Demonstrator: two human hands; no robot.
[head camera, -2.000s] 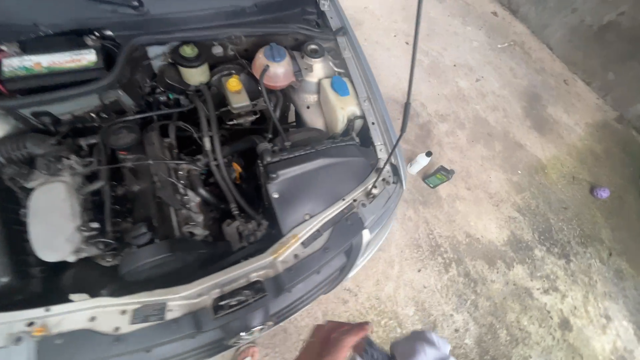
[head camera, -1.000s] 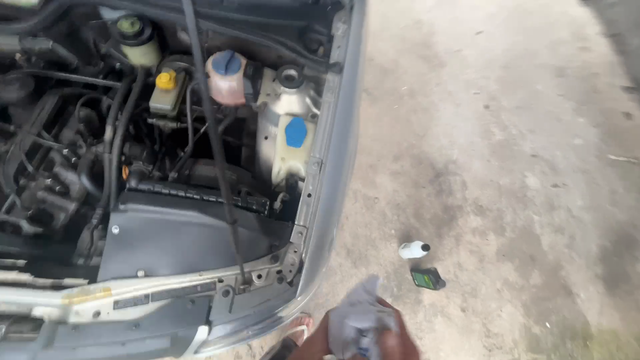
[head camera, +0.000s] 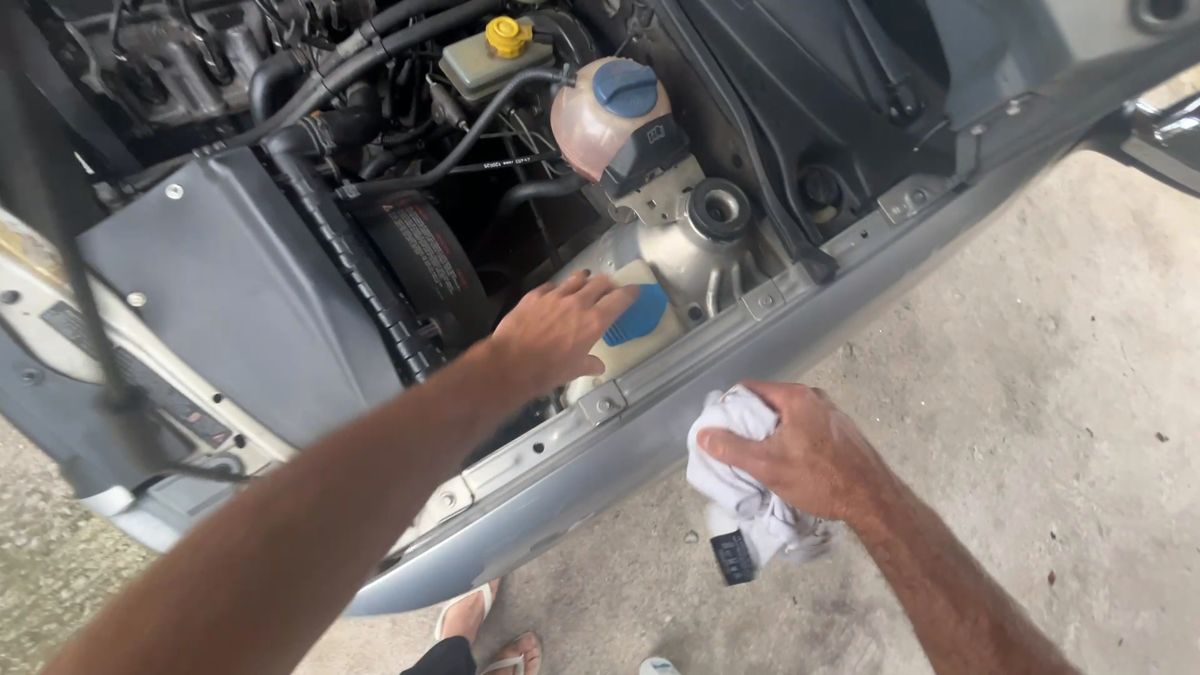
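Note:
My left hand (head camera: 561, 328) reaches into the car's engine bay, palm down, fingers spread over the washer fluid reservoir (head camera: 647, 354). Its fingertips are at the edge of the reservoir's blue cap (head camera: 639, 314); whether they press on it I cannot tell. A crumpled white cloth (head camera: 736, 459) with a dark tag is gripped in my right hand (head camera: 806, 450), just outside the grey fender (head camera: 656, 469). Beyond the reservoir sit a round metal strut tower (head camera: 720, 210) and a pinkish coolant expansion tank (head camera: 600, 122) with a blue cap.
A yellow-capped fluid reservoir (head camera: 483, 61) and black hoses lie further in. The dark hood prop rod (head camera: 84, 309) crosses the left side. Two sandalled feet (head camera: 492, 628) show below the fender on the concrete floor (head camera: 984, 403), near a white bottle (head camera: 659, 667) at the bottom edge.
My hands were close together around the cloth at the bottom; now the left is over the blue cap and the right alone holds the cloth. The view has moved nearer to the fender side.

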